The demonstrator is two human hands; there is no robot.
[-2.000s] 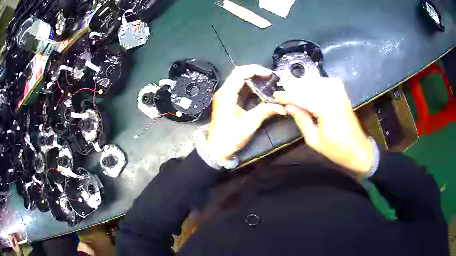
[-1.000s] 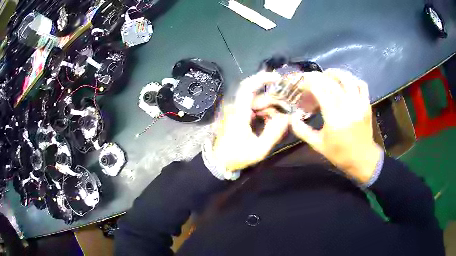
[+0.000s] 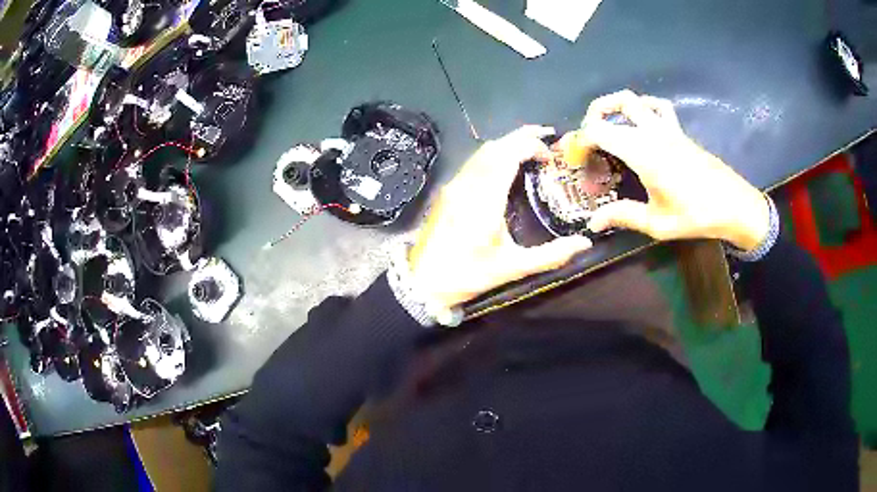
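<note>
A round black camera housing (image 3: 527,213) with a component-dotted circuit board (image 3: 574,192) in its open side is between my hands at the bench's front edge. My left hand (image 3: 478,223) grips the housing around its left side, thumb along the near rim. My right hand (image 3: 664,178) holds the board at its right side, with fingertips at its top and thumb at its lower edge. The fingers hide part of the board and of the housing. I cannot tell whether the board is fully seated.
Left of my hands lies an open unit (image 3: 385,173) with a lens module (image 3: 296,175) and red lead wires. Many wired units (image 3: 154,336) crowd the bench's left. A loose lens board (image 3: 213,289), pale strip (image 3: 500,27), thin dark line (image 3: 454,88) and black oval unit (image 3: 846,63) also lie there.
The hands first held a small board in front of the housing. Now the left hand is around the housing and the board is in its opening. The right hand has shifted right.
</note>
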